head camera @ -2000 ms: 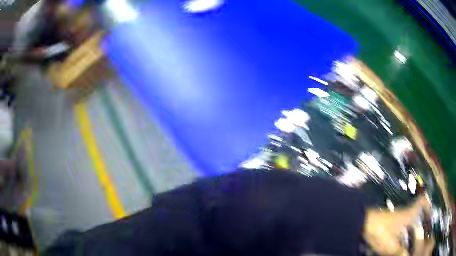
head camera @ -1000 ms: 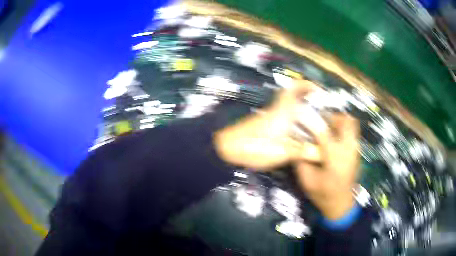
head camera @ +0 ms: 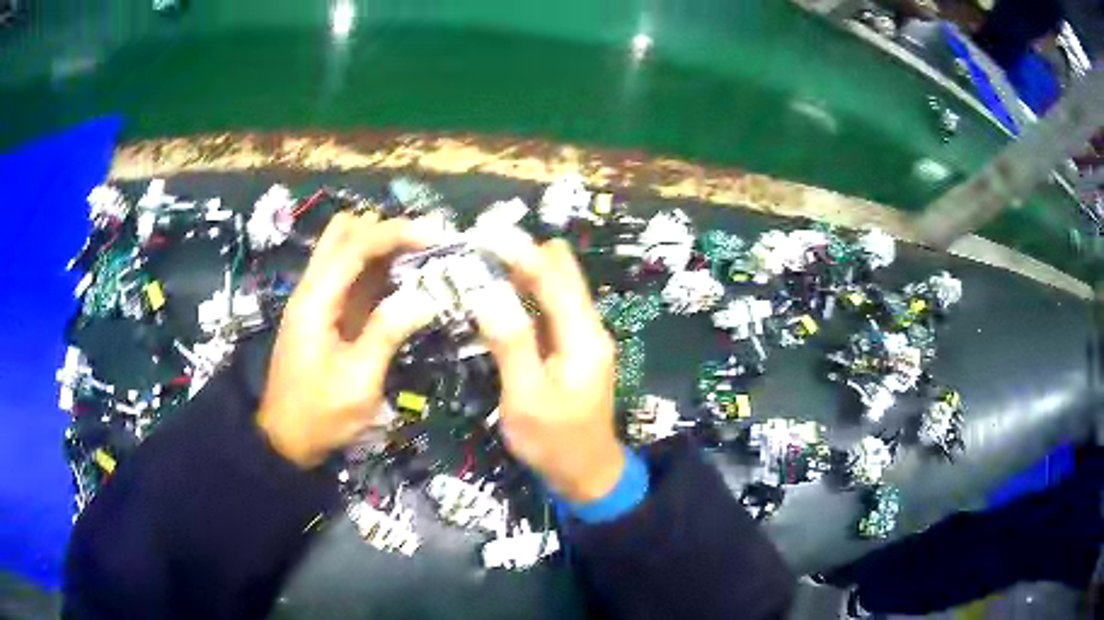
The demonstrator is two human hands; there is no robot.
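My left hand and my right hand are together in the middle of the view, above the dark bench mat. Between their fingertips they hold a white plastic socket body, a chunky stepped block. Its finer details are blurred and partly hidden by the fingers. My right wrist wears a blue wrist strap. Wired board assemblies with white plastic, green boards and yellow parts lie on the mat on both sides of my hands and below them.
A blue corrugated sheet is at the left. A worn rail runs behind the mat, with a green conveyor belt beyond it. A grey bar slants in at the upper right. Another person's dark sleeve reaches in at the lower right.
The view has swung right from the floor and blue sheet to the bench. Both hands are now central, fingertips together on the white part. The picture is sharper.
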